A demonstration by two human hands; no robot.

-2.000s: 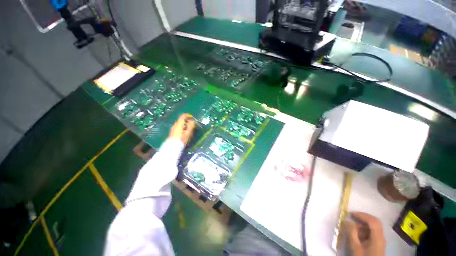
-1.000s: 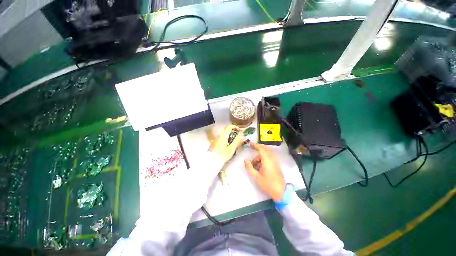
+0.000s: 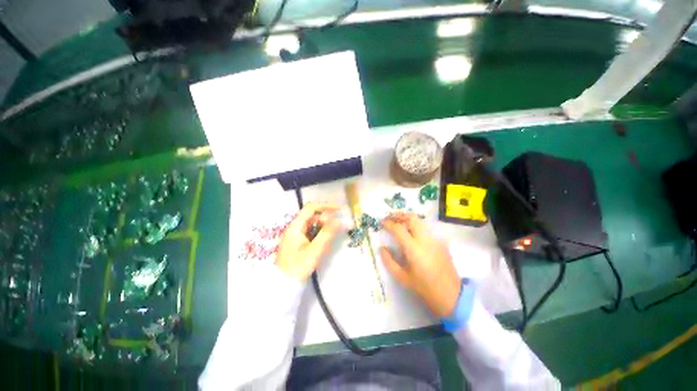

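Small green circuit boards point(image 3: 364, 229) lie in a small cluster on the narrow yellowish strip point(image 3: 374, 267) on the white sheet. More green boards point(image 3: 429, 192) lie by the can. My right hand point(image 3: 419, 256), with a blue band at the wrist, has its fingertips at the right side of the cluster; whether it pinches a board I cannot tell. My left hand point(image 3: 303, 240) is left of the strip, thumb and fingers curled near each other; whether something small is between them I cannot tell. Red bits point(image 3: 264, 241) lie left of my left hand.
A white box-like unit point(image 3: 283, 118) stands behind. A can of whitish bits point(image 3: 416, 156), a black stand with yellow sponge point(image 3: 465, 202) and a black power unit point(image 3: 554, 202) stand right. Clear trays of boards point(image 3: 145, 275) lie left. A black cable point(image 3: 325, 305) crosses the sheet.
From reaching over the trays, my left hand came to the white sheet, first near the can, now left of the strip. Green boards now lie on the strip. The view has swung right.
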